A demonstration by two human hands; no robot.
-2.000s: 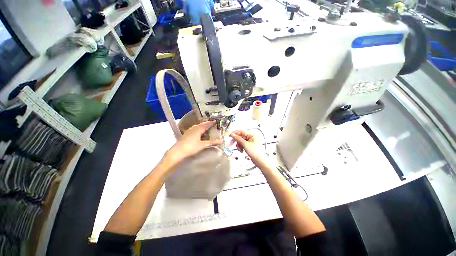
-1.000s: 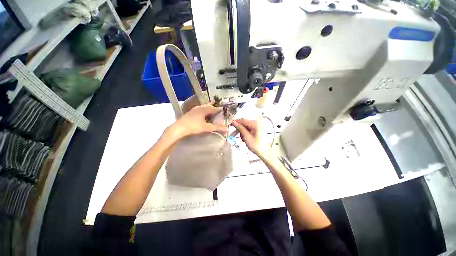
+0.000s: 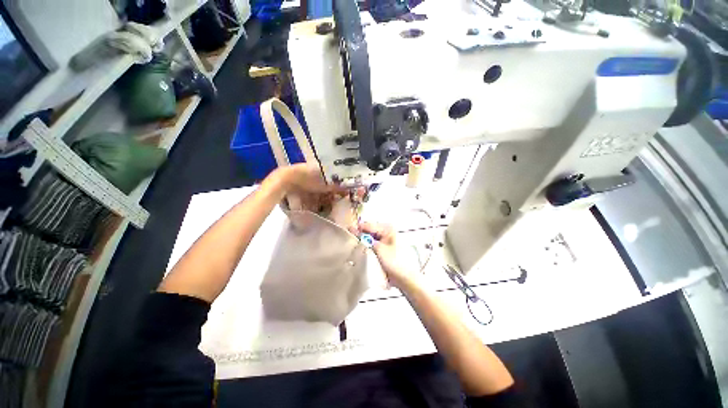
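The beige tote bag (image 3: 313, 267) stands on the white table, its rim at the needle area (image 3: 355, 191) of the sewing machine. One beige handle (image 3: 279, 131) stands up behind it. My left hand (image 3: 307, 182) reaches over the bag's opening beside the needle area; its fingers are partly hidden by the machine head and bag. My right hand (image 3: 381, 243) holds the bag's right edge near a small blue clip or tag (image 3: 366, 239), below the needle. Thread is too fine to make out.
The white machine head (image 3: 511, 88) and its thick pillar (image 3: 499, 199) stand over the table's right side. Thread snips (image 3: 469, 295) lie right of my right hand. A thread cone (image 3: 415, 170) stands behind the needle. A blue bin (image 3: 254, 151) and stocked shelves (image 3: 120, 159) are at left.
My left hand has moved from the bag's near rim to over its opening. My right hand has moved down from near the needle to the bag's edge. The camera view has shifted.
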